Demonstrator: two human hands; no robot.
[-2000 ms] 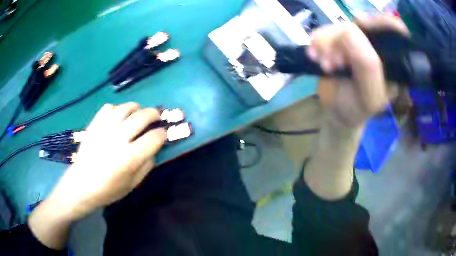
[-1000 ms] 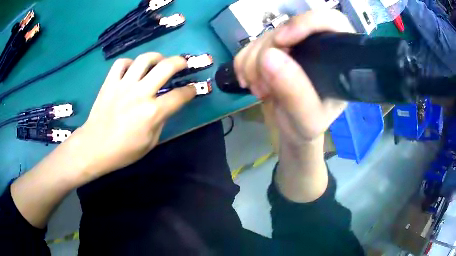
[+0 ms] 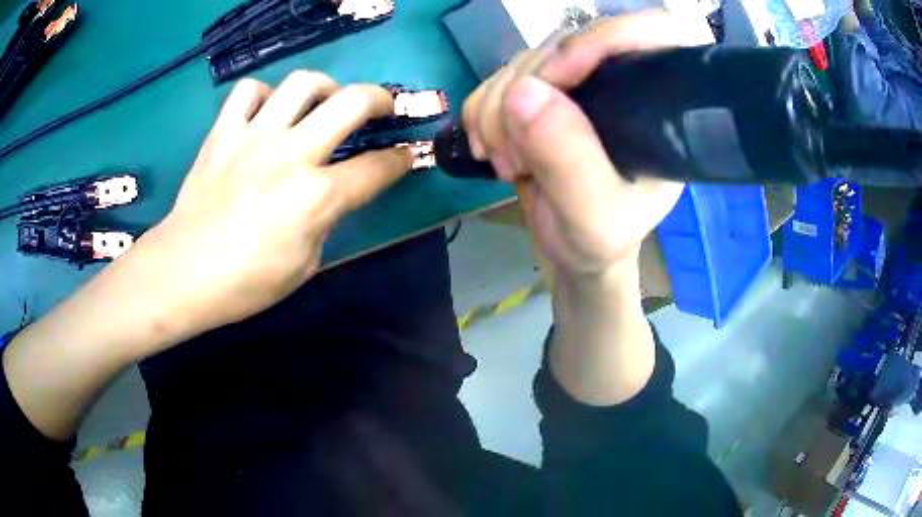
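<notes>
My left hand (image 3: 273, 192) holds a pair of black cable connectors on the green bench; their copper terminals (image 3: 419, 103) point right, past my fingertips. My fingers hide most of the black bodies. My right hand (image 3: 576, 151) is closed around the thick black electric screwdriver (image 3: 698, 121), which lies nearly level. Its nose (image 3: 460, 153) is at the nearer copper terminal and covers part of it. The screwdriver bit and any screw cannot be seen.
Another connector pair (image 3: 76, 217) lies at the left, and more lie at the back (image 3: 273, 40) and far left (image 3: 35, 45). The grey-white screw feeder (image 3: 485, 40) stands behind my right hand. Blue bins (image 3: 713, 247) stand beyond the bench edge. A person's sleeve (image 3: 880, 61) shows top right.
The screwdriver has come from the feeder to the connector pair, and its nose has now closed onto the nearer terminal. My left hand has kept its hold. The whole view has shifted.
</notes>
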